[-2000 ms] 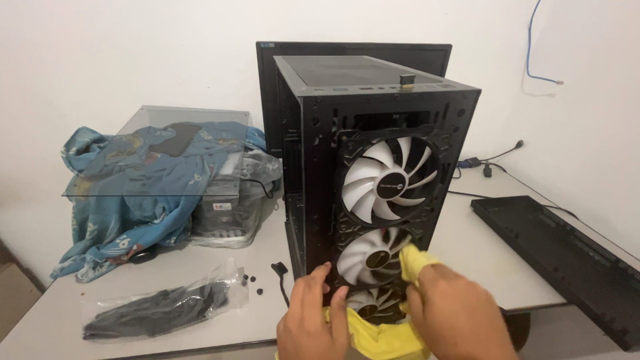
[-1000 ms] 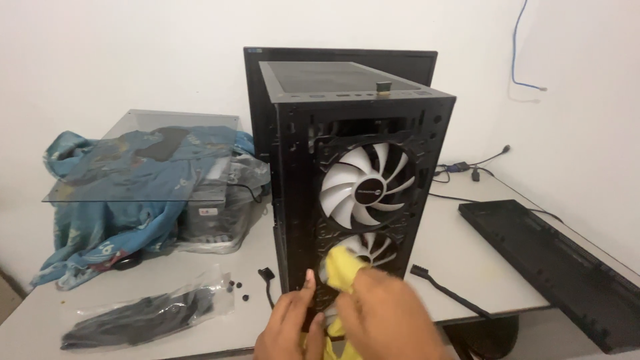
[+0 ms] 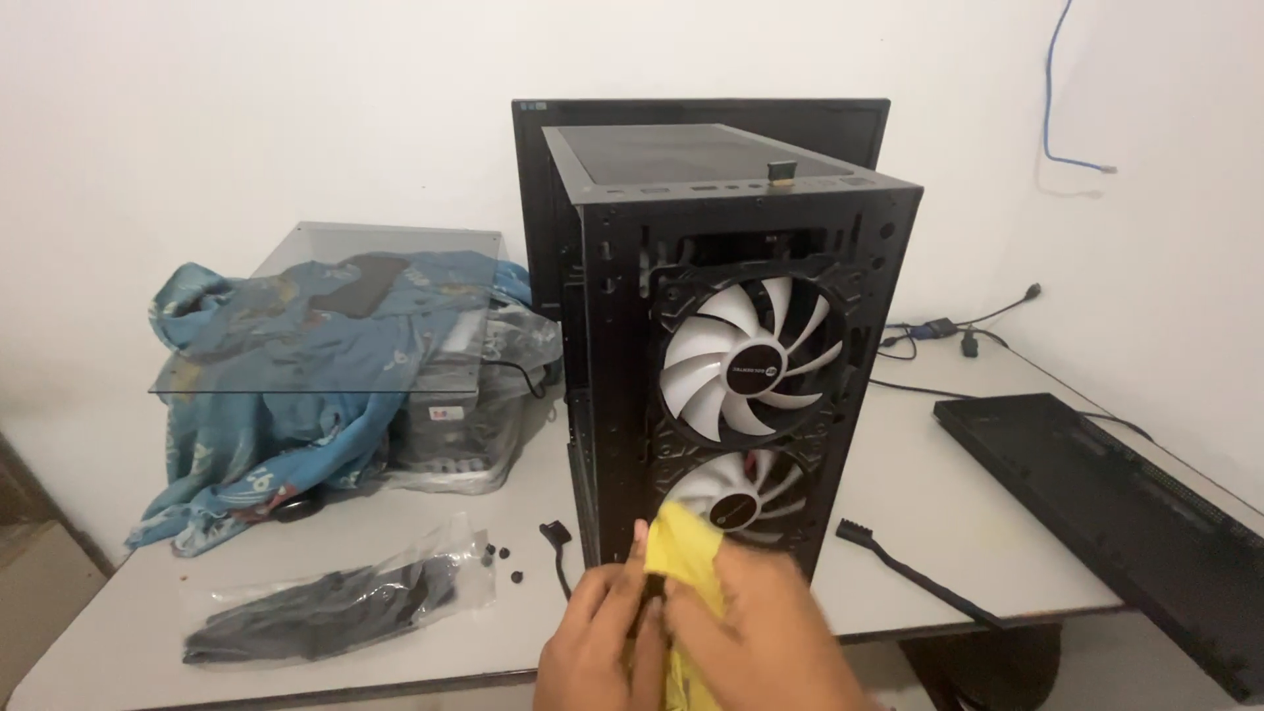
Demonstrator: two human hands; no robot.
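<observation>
A black computer case (image 3: 617, 395) stands upright on the table, its front side facing me. The upper fan (image 3: 755, 367) with white blades shows fully, and the middle fan (image 3: 736, 504) is partly covered. My right hand (image 3: 755, 632) grips a yellow cloth (image 3: 686, 548) against the lower edge of the middle fan. Beside it, my left hand (image 3: 602, 637) rests at the case's lower front left edge, fingers pointing up; whether it also pinches the cloth is unclear. The hands hide the bottom of the case.
A monitor (image 3: 701, 111) stands behind the case. To the left, a glass panel (image 3: 316, 380) lies over blue fabric (image 3: 227, 434), near a plastic bag (image 3: 336, 612) and small screws (image 3: 516, 577). To the right lie a black brush (image 3: 918, 573) and the black front panel (image 3: 1086, 513).
The yellow cloth in my right hand has moved from the middle fan's right side to its lower left. The black brush on the right has come into sight. The view has shifted slightly.
</observation>
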